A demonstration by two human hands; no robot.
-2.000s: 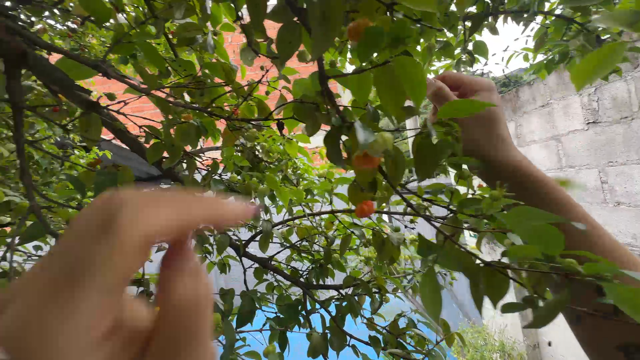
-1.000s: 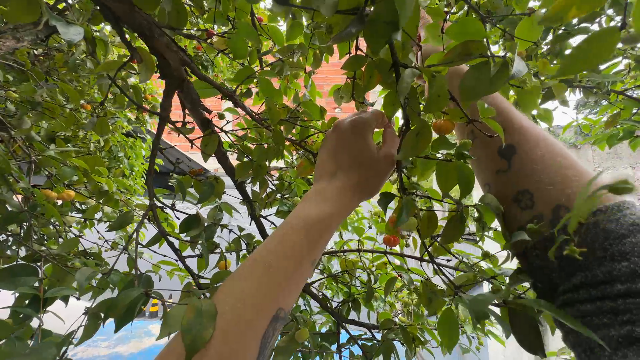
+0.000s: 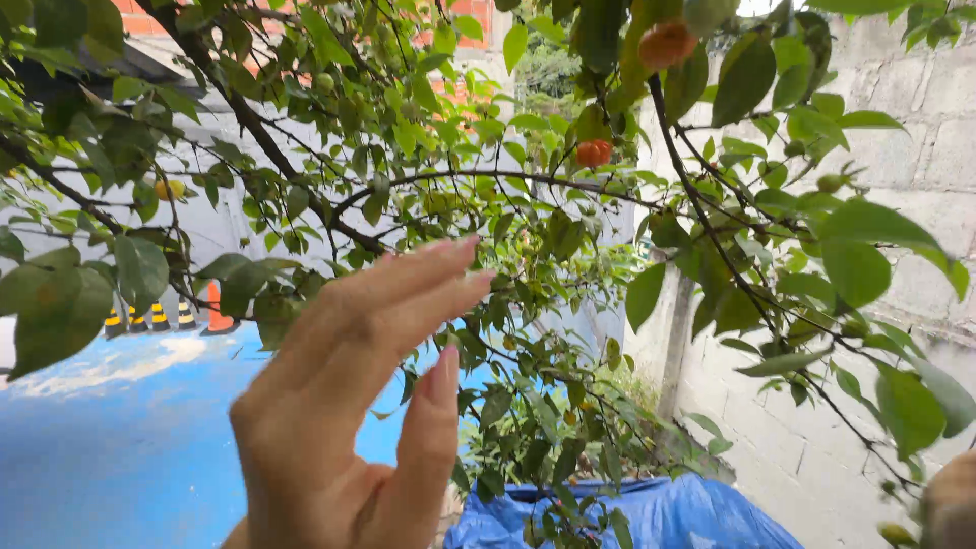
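Note:
My left hand (image 3: 351, 381) is raised in the lower middle of the head view, fingers and thumb apart with nothing between them, in front of the leafy branches. A small part of my right hand (image 3: 949, 503) shows blurred at the lower right edge; its fingers are out of sight, so what it holds is hidden. A ribbed orange-red pitanga-like fruit (image 3: 594, 152) hangs above and to the right of my left hand. A larger, blurred orange fruit (image 3: 667, 46) hangs near the top. One yellow fruit (image 3: 169, 189) is on the left, and small green fruits (image 3: 831, 183) are on the right.
A thin arched branch (image 3: 496, 174) crosses the middle, and a thicker dark branch (image 3: 252, 118) slants down from the upper left. A block wall (image 3: 762, 427) stands on the right. Below are a blue tarp (image 3: 633, 511) and blue ground (image 3: 114, 457), with an orange cone (image 3: 219, 309) beside striped ones.
Both hands were up among the leaves one second ago; my left hand is now lower, its fingers apart, and my right hand is down at the edge. The view has tilted down.

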